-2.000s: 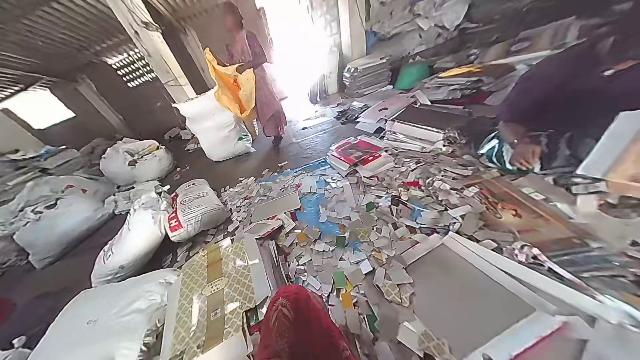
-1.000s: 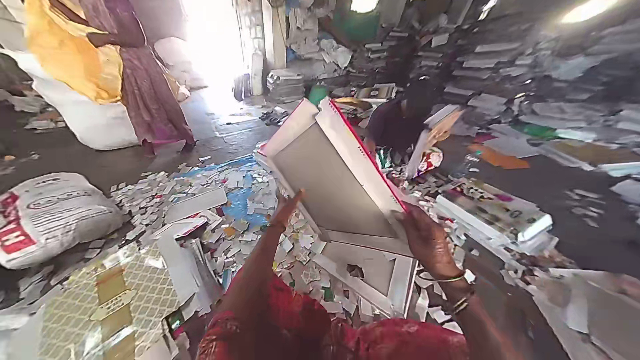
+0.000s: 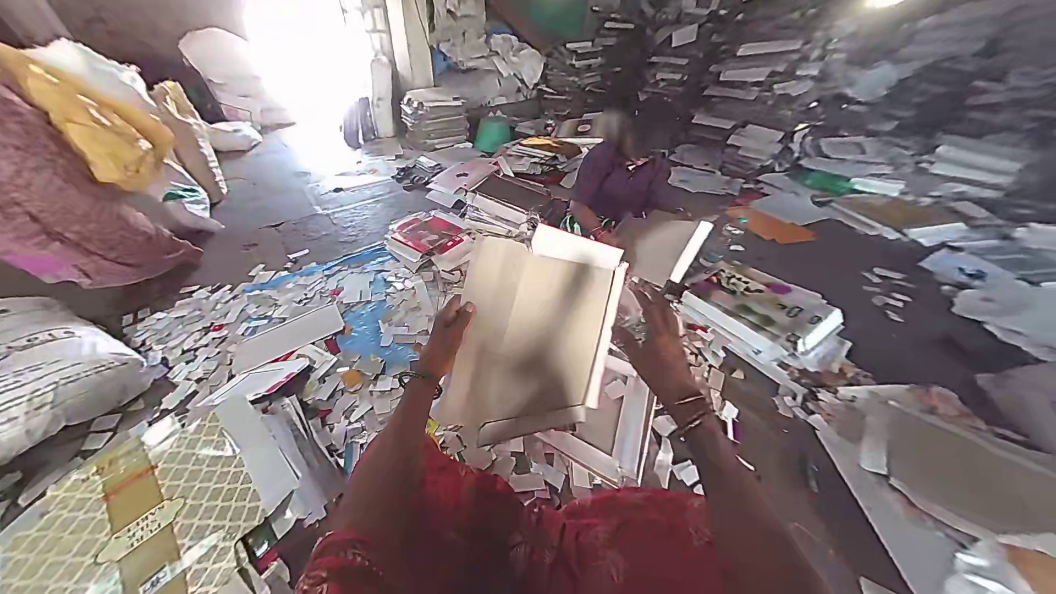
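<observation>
An opened cardboard box piece [image 3: 532,338], pale brown with folded edge flaps, is raised over the scrap in front of me. My left hand [image 3: 448,334] grips its left edge, thumb on the face. At its right edge is my right hand [image 3: 660,346], fingers spread; whether it touches the board is unclear. Beneath lies a shallow white-edged tray of board [image 3: 623,421], partly hidden by the piece. Small cut scraps of card [image 3: 330,404] spread around over a blue sheet [image 3: 367,330].
A patterned gold box [image 3: 206,474] lies at lower left beside a white sack [image 3: 62,371]. Ahead sits a person in purple [image 3: 615,186] holding board. Another person stands at left with a yellow sack [image 3: 99,120]. Flat boxes [image 3: 759,309] are stacked at right.
The board in my hands now shows a plain brown face and has a different outline. Two seconds ago my hands were out of view. The view has shifted.
</observation>
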